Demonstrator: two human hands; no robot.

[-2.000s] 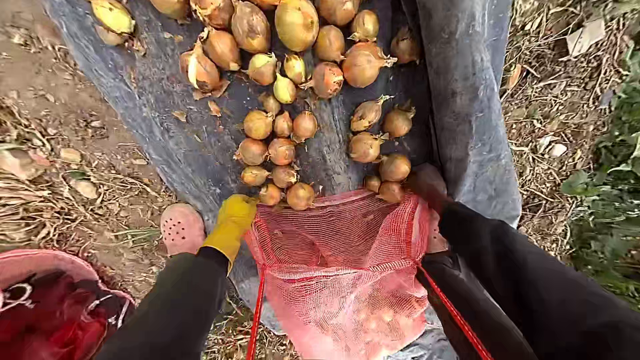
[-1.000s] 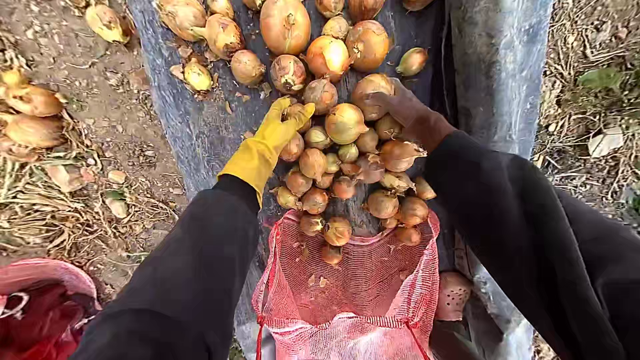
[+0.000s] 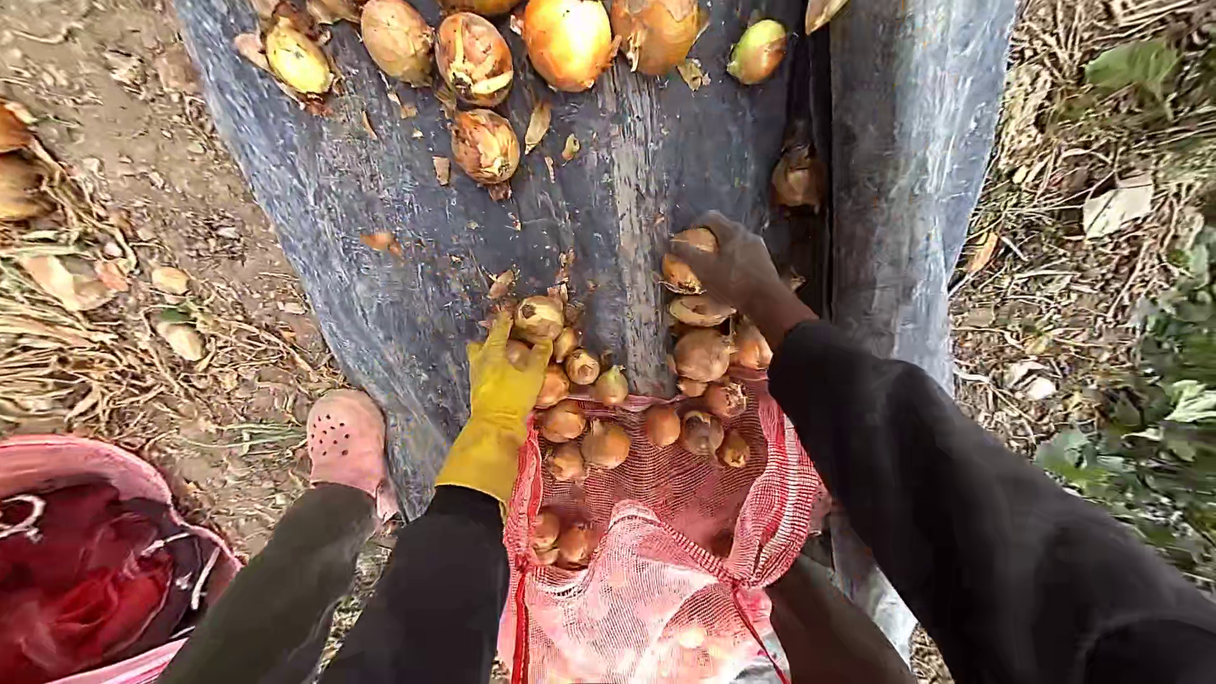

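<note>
A red mesh sack point(image 3: 655, 560) lies between my legs with its mouth spread on the dark plastic sheet point(image 3: 427, 228). Several small onions point(image 3: 605, 444) rest on and inside its mouth. My left hand point(image 3: 499, 399), in a yellow rubber glove, touches onions just beyond the left side of the mouth, fingers spread over them. On the right, my bare right hand point(image 3: 736, 261) curves over an onion point(image 3: 686, 258) at the far end of another cluster; its fingertips are partly hidden. Farther up the sheet lie larger onions point(image 3: 568, 43).
A pink container point(image 3: 85, 461) holding red mesh material stands at lower left. My pink clog point(image 3: 348, 442) is at the sheet's left edge. A raised fold of sheet point(image 3: 888, 190) runs along the right. Dry stalks point(image 3: 57, 332) and green leaves point(image 3: 1178, 427) lie outside.
Both hands have moved back toward the sack from farther up the sheet, and small onions now lie inside its mouth. A bare strip of sheet separates them from the larger onions.
</note>
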